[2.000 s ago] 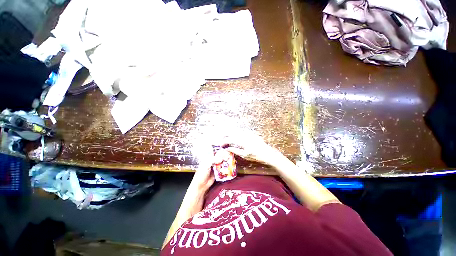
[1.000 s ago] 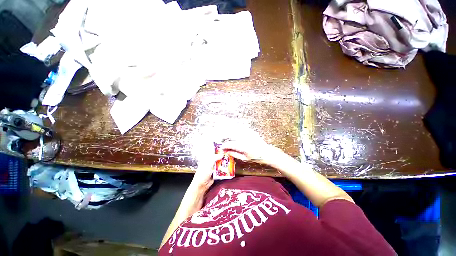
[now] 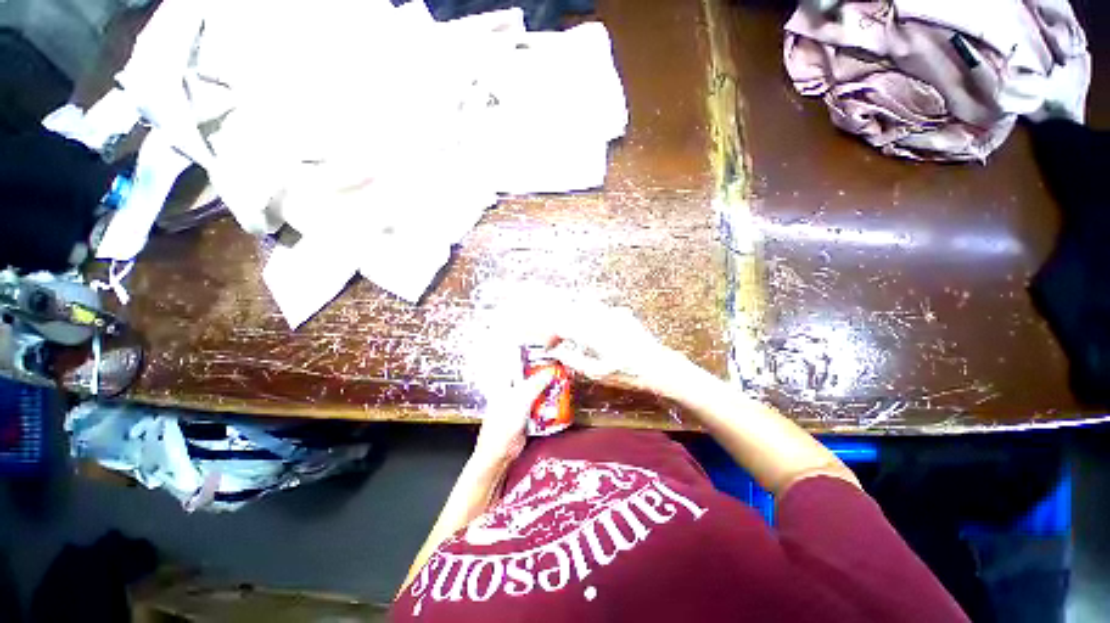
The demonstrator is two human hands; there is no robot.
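Observation:
A small red-orange packet (image 3: 551, 402) is upright at the table's front edge, close to my maroon shirt. My left hand (image 3: 510, 399) is shut on it from the left side, thumb across its face. My right hand (image 3: 603, 355) has its fingers at the packet's top edge and grips there. Glare washes out both hands, so single fingers are hard to tell. A heap of white garment pieces (image 3: 377, 122) lies on the table at the upper left, overexposed, with pointed corners towards me.
The brown table (image 3: 633, 243) has a yellowish seam. A pink garment bundle (image 3: 925, 79) lies at upper right, black cloth (image 3: 1077, 256) at the right edge. A grey handheld tool (image 3: 55, 323) is at the left corner. Blue-white plastic bags (image 3: 207, 456) hang below the table's left front.
My left thumb has moved over the packet's face and covers part of it. The packet is tilted slightly differently. The heaps on the table have not moved.

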